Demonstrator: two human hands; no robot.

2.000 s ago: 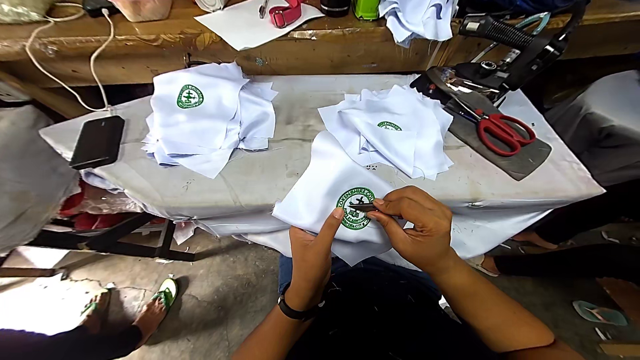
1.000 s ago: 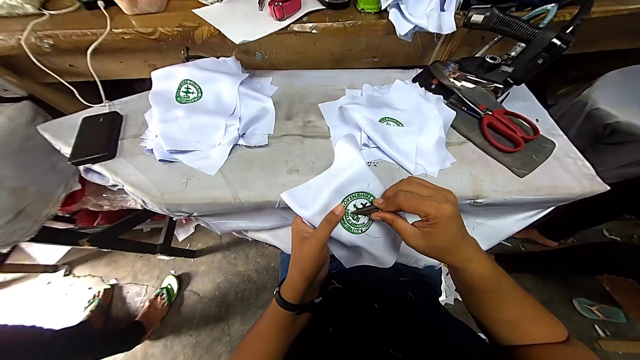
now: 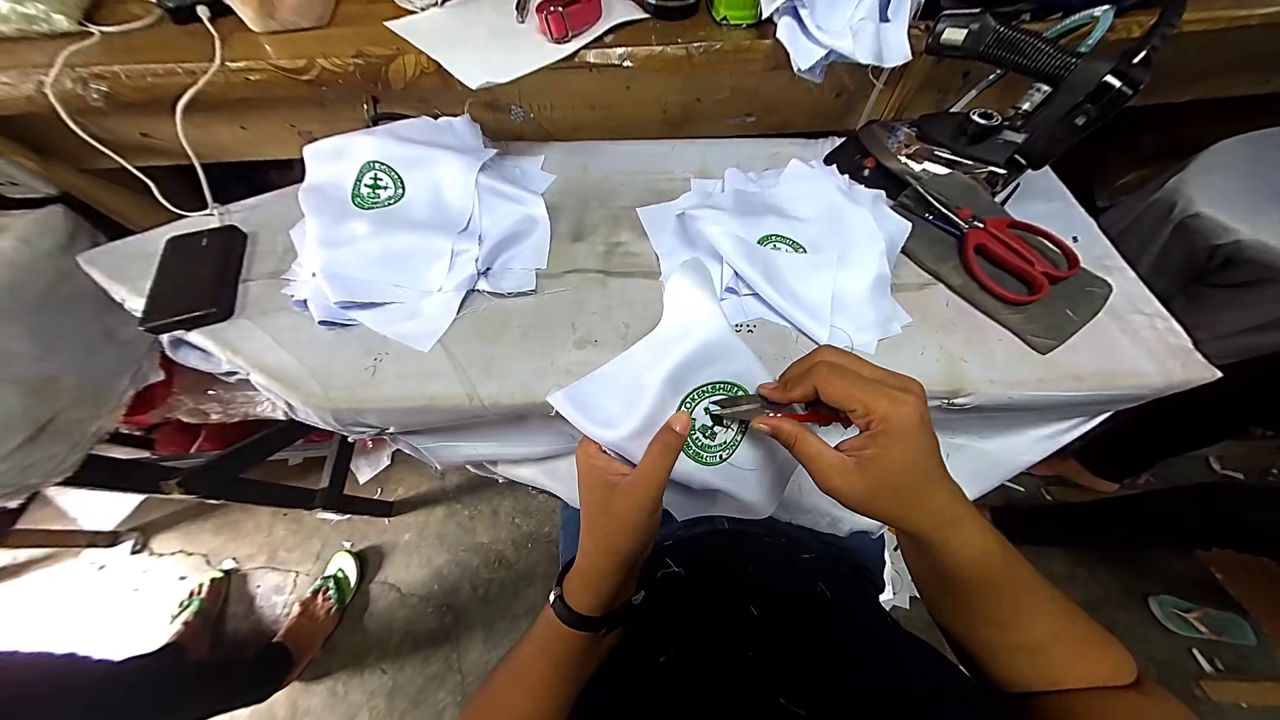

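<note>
My left hand (image 3: 630, 490) holds a white fabric piece (image 3: 650, 370) by its lower part, the thumb on top beside a round green embroidered emblem (image 3: 715, 423). In my right hand (image 3: 865, 430) is a pair of small thread snips (image 3: 750, 406) with a red part; their metal blades lie over the emblem. A stack of white fabric pieces (image 3: 390, 230) with a green emblem on top lies at the left of the covered table. Another, looser stack of white pieces (image 3: 800, 250) lies just beyond my hands.
Red-handled scissors (image 3: 1015, 258) and a clothes iron (image 3: 1040, 110) stand at the table's right. A black power bank (image 3: 195, 278) with a white cable lies at the left end. Beyond is a wooden bench (image 3: 300, 90) with more fabric. Another person's feet (image 3: 310, 620) are at lower left.
The held fabric has turned and shifted a little in my hands. My right hand with the snips stays at the emblem, and more of the red part shows now.
</note>
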